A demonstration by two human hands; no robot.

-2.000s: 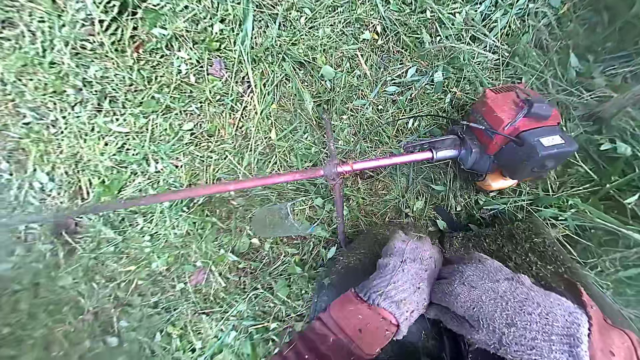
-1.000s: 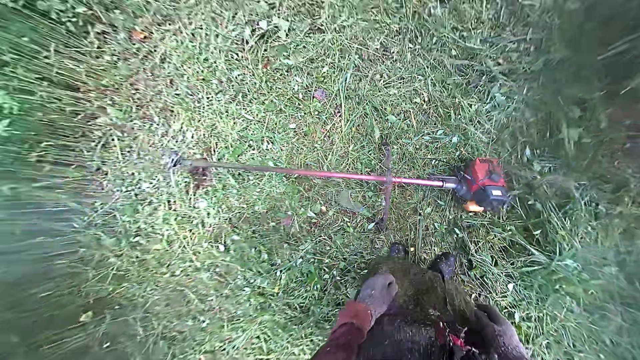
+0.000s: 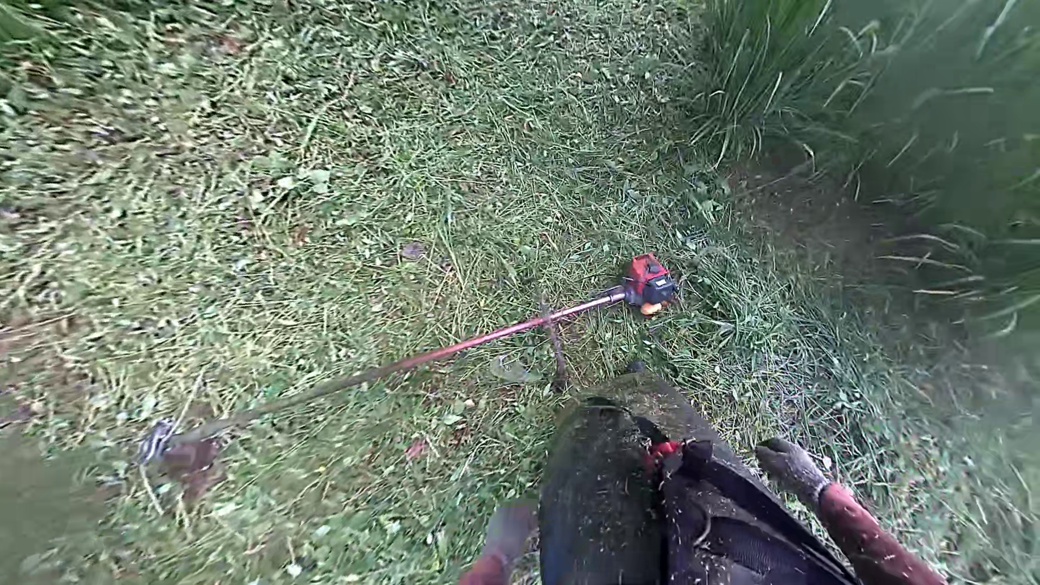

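A brush cutter lies on the cut grass, its red and black engine at the right end of a long red shaft. A crossbar handle crosses the shaft near the engine. The cutting head is at the lower left end. My left hand, in a knitted glove and blurred, hangs beside my left leg, apart from the tool. My right hand, gloved too, hangs to the right of my right leg, with nothing seen in it. Neither hand touches the brush cutter.
My legs in dark trousers, sprinkled with clippings, stand below the handle. A clear, curved piece lies by the shaft. Tall grass and a patch of bare soil are at the upper right.
My hands were close together in front of my legs two seconds ago; they have moved apart to either side. The view has drawn back and turned. The brush cutter still lies on the grass.
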